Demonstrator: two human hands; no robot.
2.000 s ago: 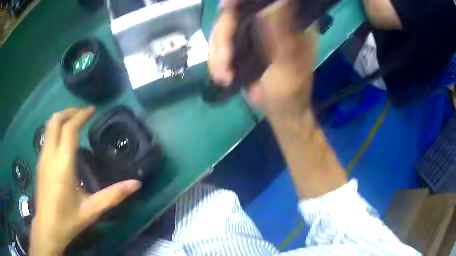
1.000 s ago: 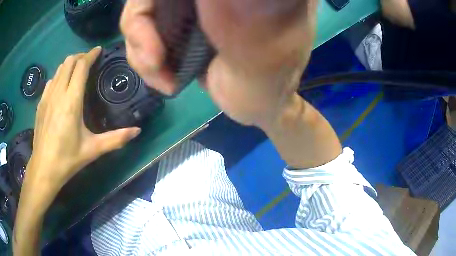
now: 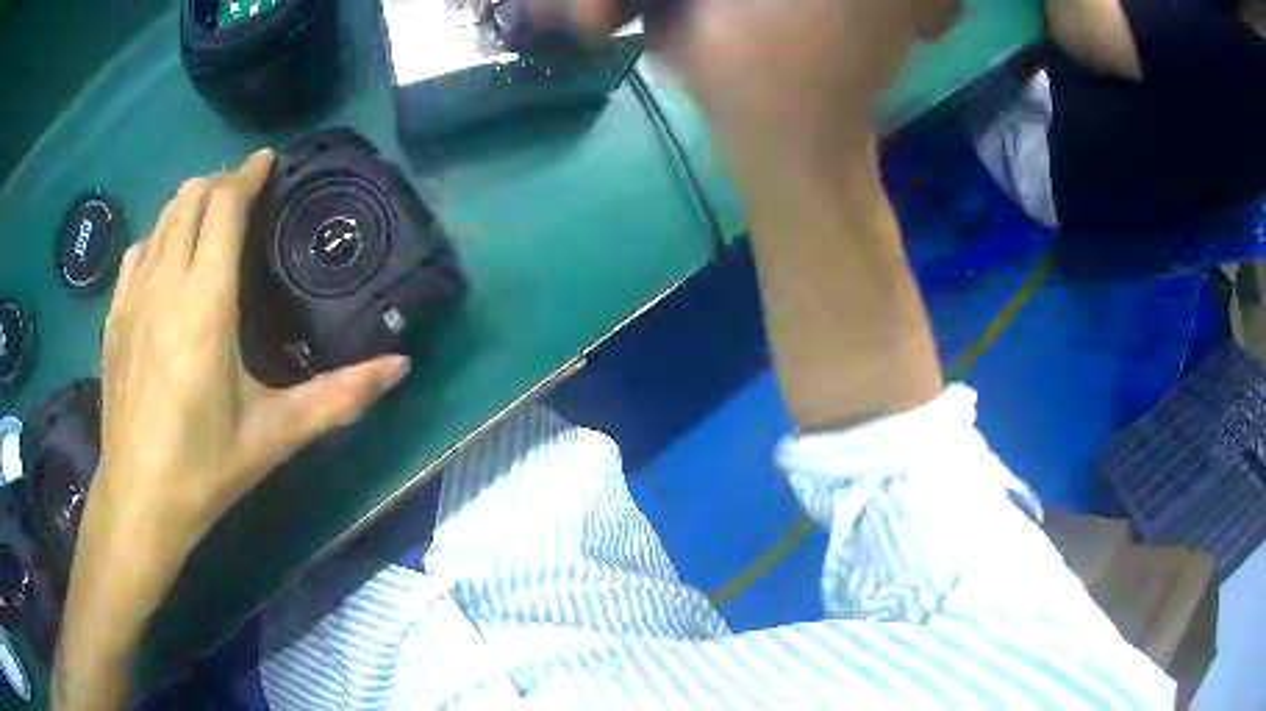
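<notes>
A chunky black housing point(image 3: 364, 264) lies on the green bench with its concentric rings and dark centre recess facing up. My left hand point(image 3: 195, 327) is around its left and near side, thumb along the near edge, fingertips at the far left edge. My right hand point(image 3: 791, 49) is blurred and cut off by the top edge, at the screw feeder point(image 3: 451, 49). Something dark shows at its fingers, but its grip and the tool are mostly out of the picture.
Another housing with a green circuit board point(image 3: 264, 63) stands at the rear left. Logo caps point(image 3: 90, 242) and more ringed housings point(image 3: 63, 479) lie at left. A dark cord point(image 3: 680, 146) crosses the bench. Another person's arm point(image 3: 1093, 35) is at the upper right.
My right hand has moved from above the housing up and away to the screw feeder, which is back in view. My left hand stays at the housing, now seen more fully.
</notes>
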